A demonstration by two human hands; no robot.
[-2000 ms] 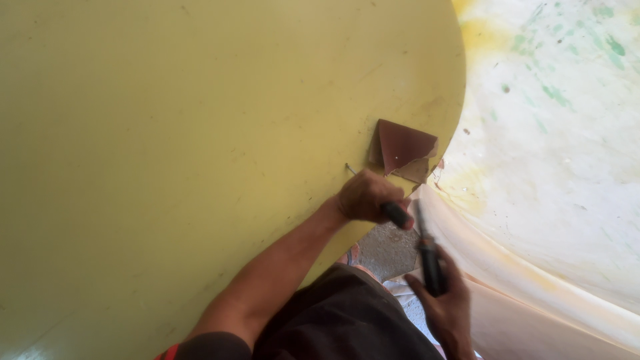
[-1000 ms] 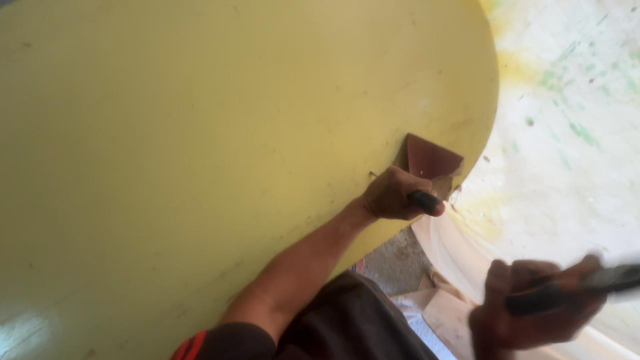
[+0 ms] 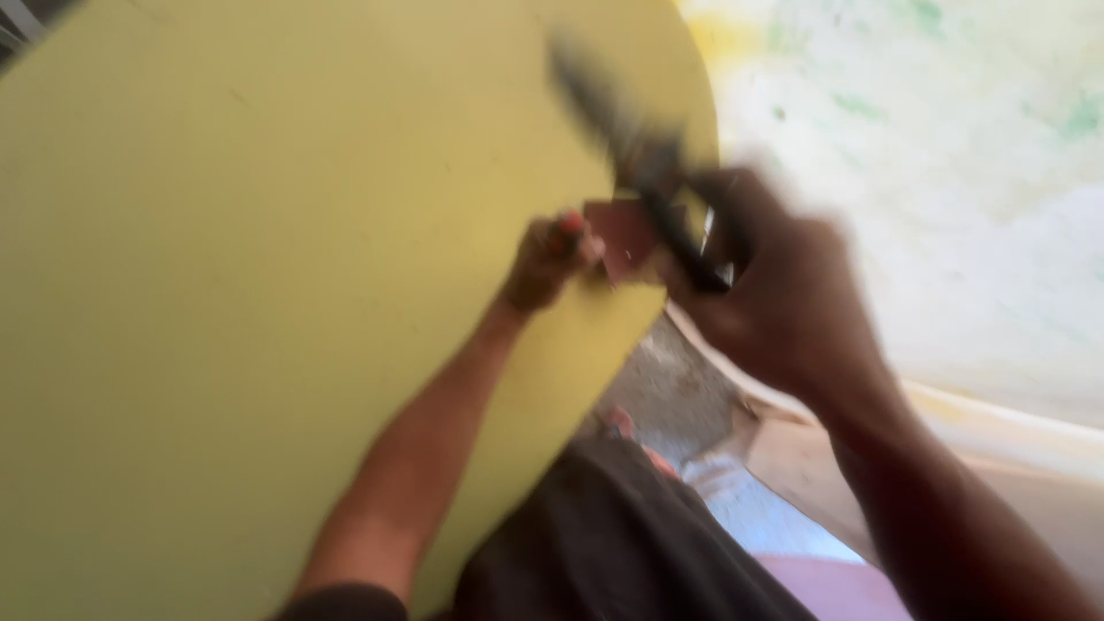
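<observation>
My left hand (image 3: 548, 267) is closed around a small tool (image 3: 567, 235) with a dark handle and red end, just above the yellow surface. Beside its fingers lies a folded reddish-brown sheet, apparently sandpaper (image 3: 623, 235), close to the rounded edge. Nearer the camera, my right hand (image 3: 785, 302) grips a dark hand tool (image 3: 657, 177), whose long front part points up and left. Motion blur hides its exact kind. This tool and my right fingers cover part of the sheet.
The large smooth yellow panel (image 3: 259, 302) has a curved right edge. White sheeting (image 3: 906, 216) with yellow and green stains spreads beyond it. Below are grey ground (image 3: 668, 379), brown cardboard-like material (image 3: 802, 457) and my dark-clothed leg (image 3: 595, 526).
My right hand has swung from the lower right up and left, with its tool now in front of the brown sheet. My left hand stays beside the sheet, its tool turned differently.
</observation>
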